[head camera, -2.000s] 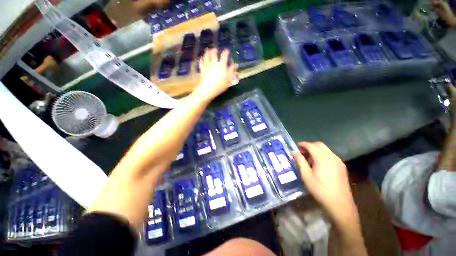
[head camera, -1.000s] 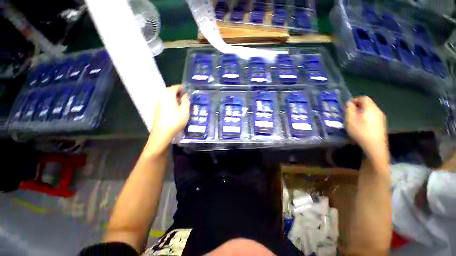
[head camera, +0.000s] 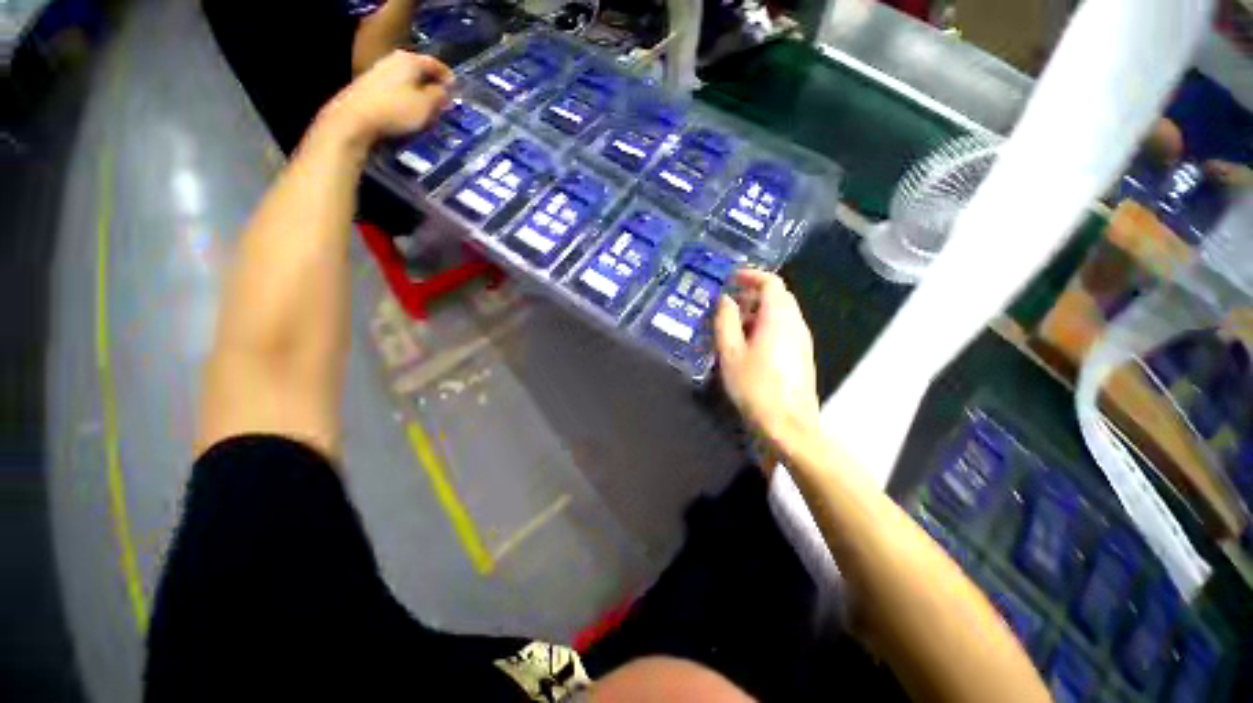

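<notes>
A clear plastic tray (head camera: 550, 144) with two rows of blue phone bodies is held at its two ends, over the bench's left part and partly past its edge. My left hand (head camera: 392, 99) grips its far left end. My right hand (head camera: 767, 343) grips the near right corner, thumb on the rim beside the last phone. The phone bodies (head camera: 555, 220) show their backs, with white labels. Whether the tray rests on others underneath is hidden. A wide white ribbon (head camera: 983, 254) hangs from the top right down behind my right forearm.
A second tray of blue phones (head camera: 1051, 543) lies on the bench at lower right. A white desk fan (head camera: 934, 199) stands beyond the ribbon. A narrower white strip (head camera: 1120, 440) curves near a wooden board (head camera: 1161, 398). A red stool (head camera: 426, 282) stands below. Another person's forearm (head camera: 378, 35) shows at upper left.
The view has turned left. The tray held in front of my lap a second ago is now over at the left. Both hands still hold it. Another phone tray now shows at lower right.
</notes>
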